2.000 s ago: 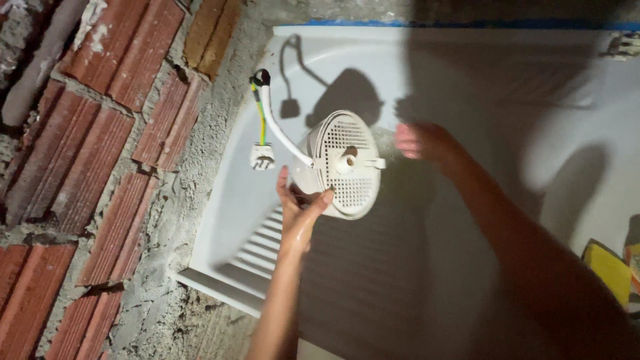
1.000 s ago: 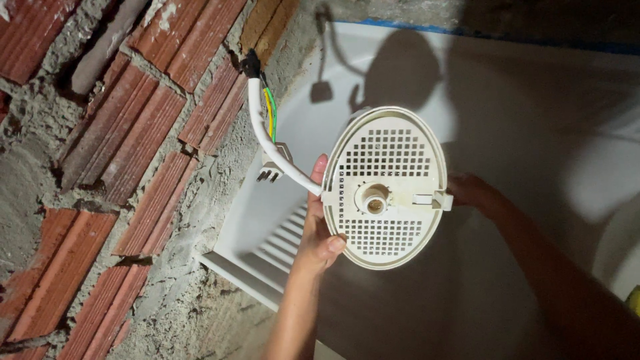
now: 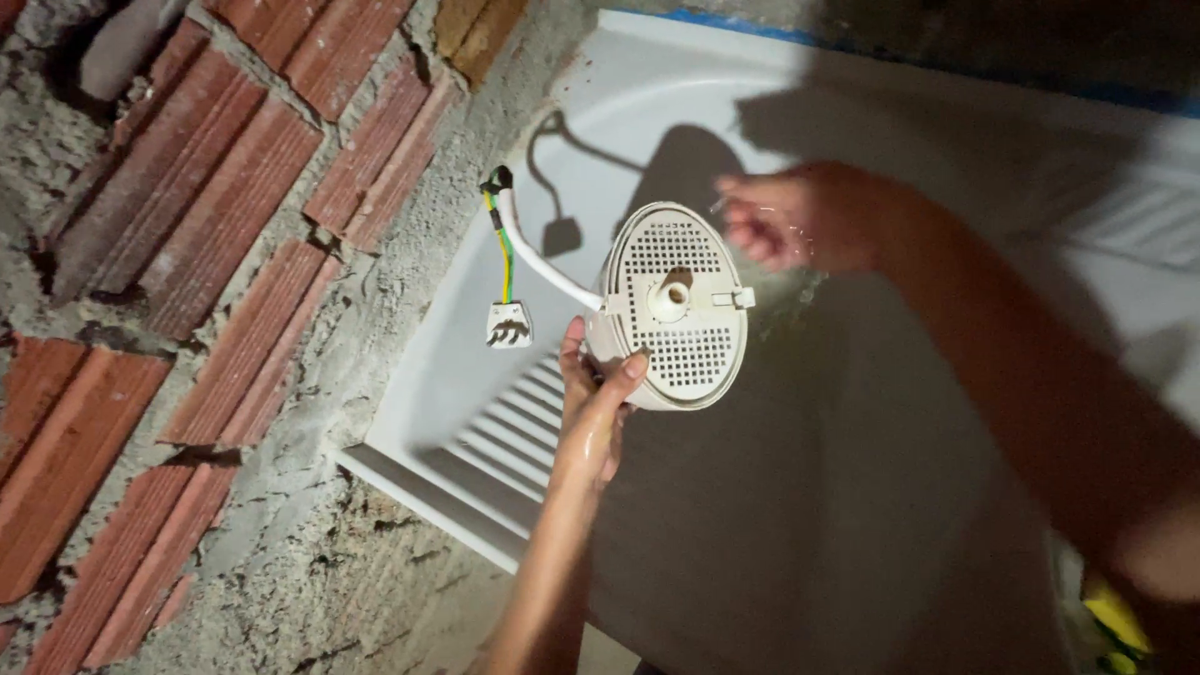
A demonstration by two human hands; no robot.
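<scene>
My left hand (image 3: 600, 403) grips the lower left rim of a cream plastic electric shower head (image 3: 680, 352), thumb on the edge of its perforated face. A short hollow spout stands out at the middle of that face, and a small latch sits on its right rim. A white cable sleeve (image 3: 544, 262) runs from its left side up to black tape. From there a green and yellow wire (image 3: 507, 267) hangs down to a white pronged connector (image 3: 509, 324). My right hand (image 3: 773, 220) is to the upper right, apart from the shower head, fingers curled; water drops show around it.
Beneath my hands lies a white laundry sink (image 3: 441, 375) with a ribbed washboard (image 3: 511, 422). A rough wall of red hollow bricks (image 3: 216, 178) and mortar rises at the left. Blue tape (image 3: 741, 26) edges the sink's far side. Something yellow (image 3: 1116, 614) is at the lower right.
My right hand has come away from the shower head's right side, where it was a second ago, to the upper right. My left hand still holds the shower head.
</scene>
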